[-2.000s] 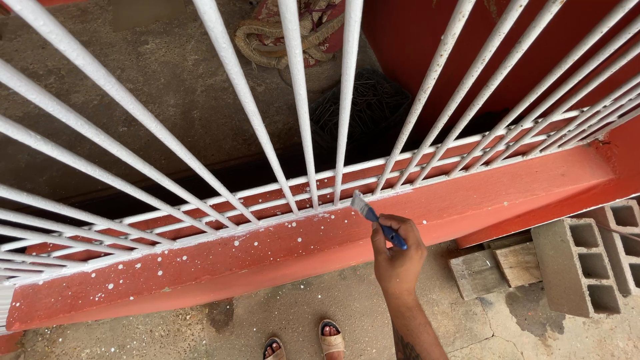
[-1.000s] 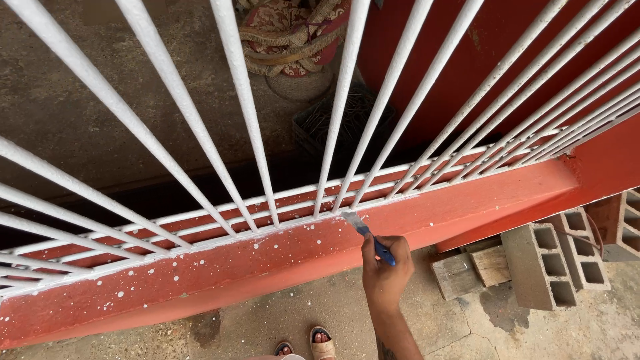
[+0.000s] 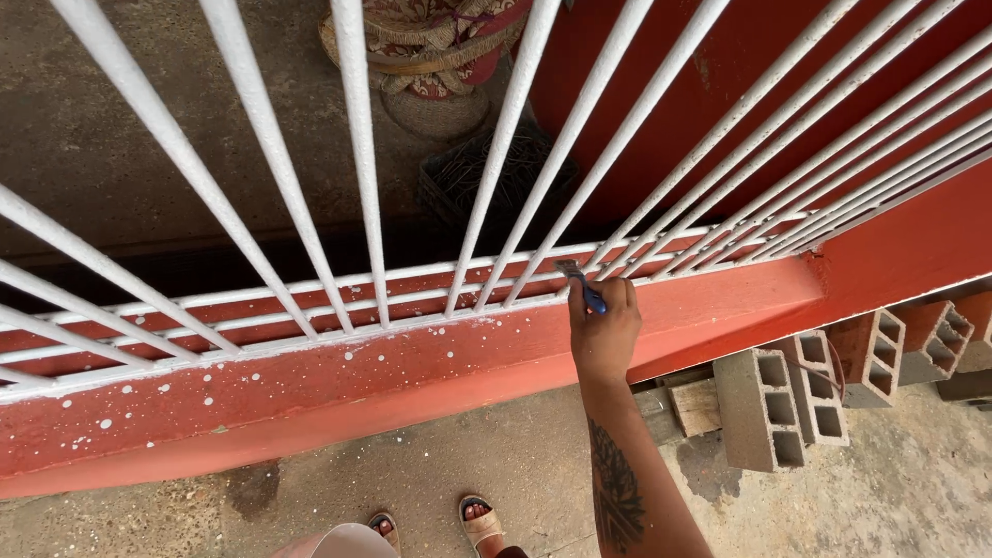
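My right hand (image 3: 607, 329) grips a paintbrush (image 3: 594, 300) by its blue handle. The bristles, whitish with paint, are at the lower horizontal rails of the white metal railing (image 3: 418, 271), just right of a group of upright bars. Several bars to the left look evenly white, while those to the right show dark specks. Below the railing runs a red painted ledge (image 3: 310, 380) spotted with white drops. My left hand is not in view; a pale rounded object (image 3: 353, 542), only partly visible, shows at the bottom edge.
Hollow concrete blocks (image 3: 759, 411) and a wood piece (image 3: 695, 407) lie on the ground at the right. Behind the bars are a crate of dark thin pieces (image 3: 496, 167) and a bundle of patterned, fringed fabric (image 3: 434, 46). My sandalled feet (image 3: 480, 523) stand below the ledge.
The brush has moved from the ledge at the foot of the bars up to the lower rails, farther right along the railing. A pale rounded object has appeared at the bottom edge.
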